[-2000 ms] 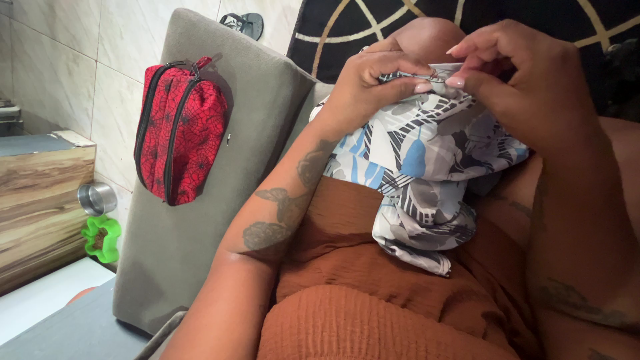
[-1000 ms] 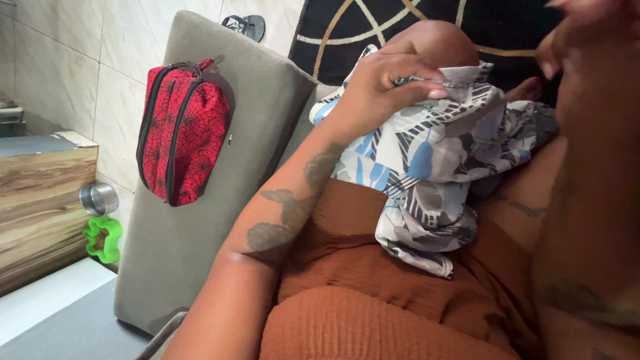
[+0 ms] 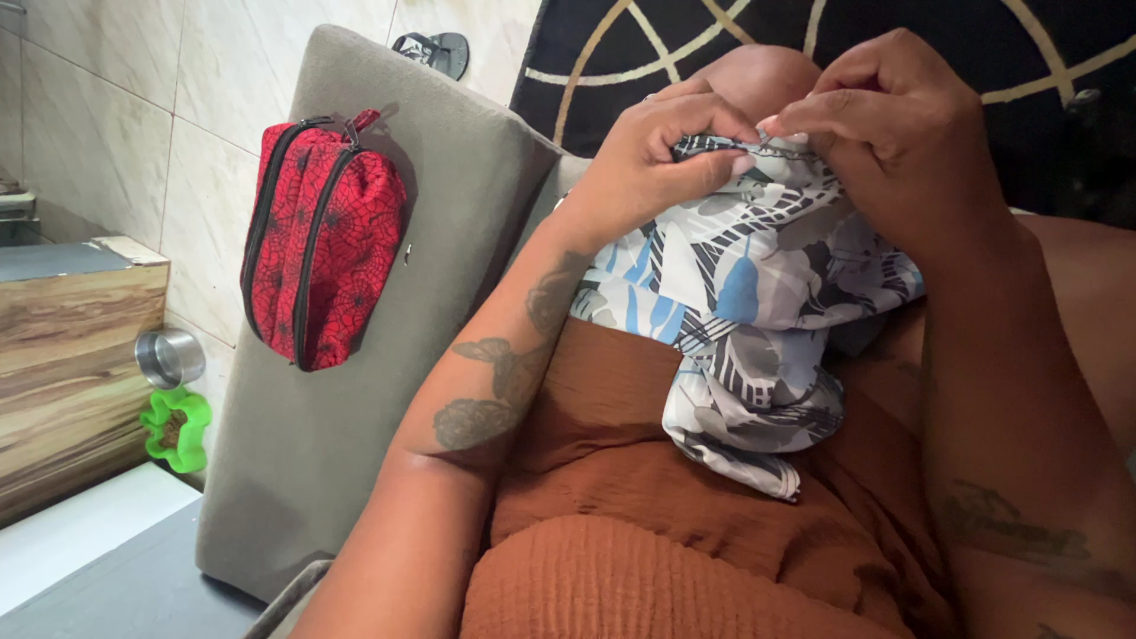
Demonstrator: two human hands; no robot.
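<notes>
A patterned fabric piece (image 3: 754, 275) in white, grey, blue and black lies bunched across my lap, over rust-brown clothing (image 3: 621, 532). My left hand (image 3: 679, 146) pinches its upper edge between thumb and fingers. Close beside it, my right hand (image 3: 874, 124) has its thumb and index finger together at the same edge, fingertips nearly touching the left ones. A thin thing, perhaps a needle, shows faintly between the fingertips; it is too small to tell for sure. The cloth's lower end hangs folded in a loose roll.
A red zip pouch (image 3: 328, 248) with a black web pattern rests on the grey sofa cushion (image 3: 399, 355) at left. Beyond are a flip-flop (image 3: 435, 53), a metal bowl (image 3: 170, 358), a green flower-shaped object (image 3: 177, 430) and a black rug (image 3: 612, 80) with pale curved lines.
One second ago my right hand was raised away at the upper right; now it is back at the fabric's edge beside my left hand, which still pinches the cloth.
</notes>
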